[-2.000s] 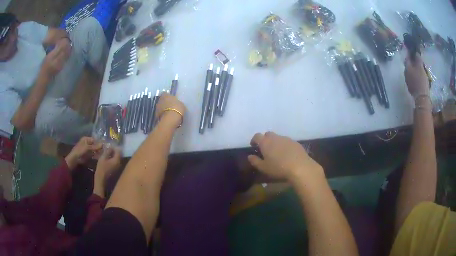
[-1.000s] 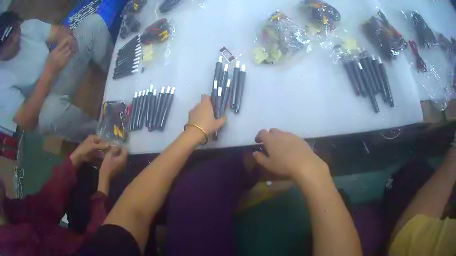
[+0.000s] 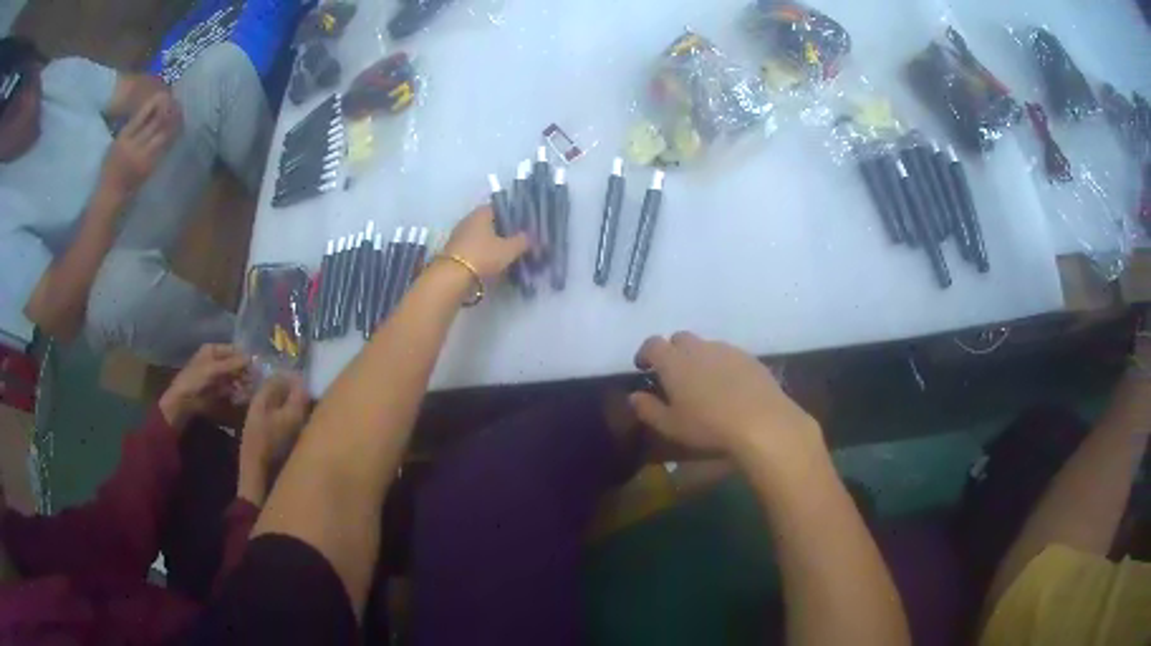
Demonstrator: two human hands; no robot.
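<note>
My left hand (image 3: 486,252), with a gold bracelet, is at a small bunch of black rods with white ends (image 3: 559,234) on the table. Its blurred fingers close over the rods' lower part; how many it grips I cannot tell. Two separate black rods (image 3: 610,227) lie just right of the bunch. A row of black rods (image 3: 360,284) lies to the left, beyond my left forearm. My right hand (image 3: 704,389) is at the table's front edge, fingers bent and apart, with nothing visible in it.
Bagged cable sets (image 3: 701,88) lie farther back on the white table (image 3: 757,265). More rods (image 3: 928,202) lie at the right and far left. A small label-like piece (image 3: 563,143) lies behind the bunch. Maroon-sleeved hands (image 3: 271,410) hold a bag at left; a yellow-sleeved arm is at right.
My left hand has gone from the left row to the middle rods, then shifted slightly left with a bunch. Two rods now lie apart at its right. My right hand has barely moved.
</note>
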